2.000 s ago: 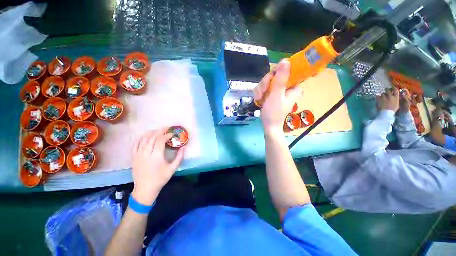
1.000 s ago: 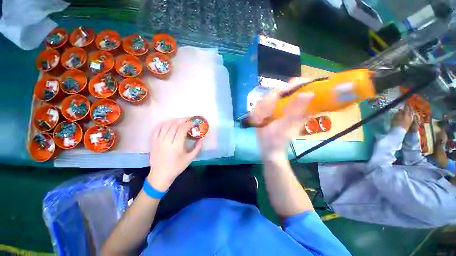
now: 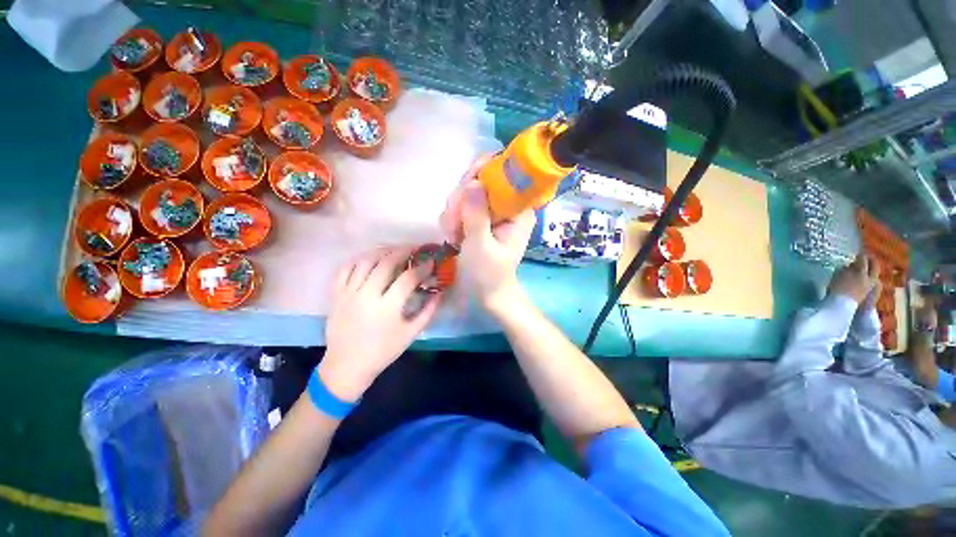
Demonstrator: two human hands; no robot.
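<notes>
My left hand (image 3: 369, 315), with a blue wrist strap, holds a small orange round housing (image 3: 442, 269) at the front right of the white foam sheet (image 3: 304, 309). My right hand (image 3: 490, 236) grips the orange electric screwdriver (image 3: 526, 173), which is tilted with its lower end pointing down at that housing. The driver tip and the inside of the held housing are mostly hidden by my hands. Rows of orange housings (image 3: 300, 178) with small green, white and silver assemblies inside stand on the left of the sheet.
A screw feeder (image 3: 579, 233) stands right of the driver. Several orange housings (image 3: 671, 245) stand on a brown cardboard sheet (image 3: 739, 241). Clear trays (image 3: 461, 42) lie at the back. A black cable loops from the driver. A person in grey (image 3: 818, 378) works at right.
The screwdriver has swung left from beside the screw feeder to over the held housing. My left hand still holds that housing. The view has shifted, showing more housings on the cardboard.
</notes>
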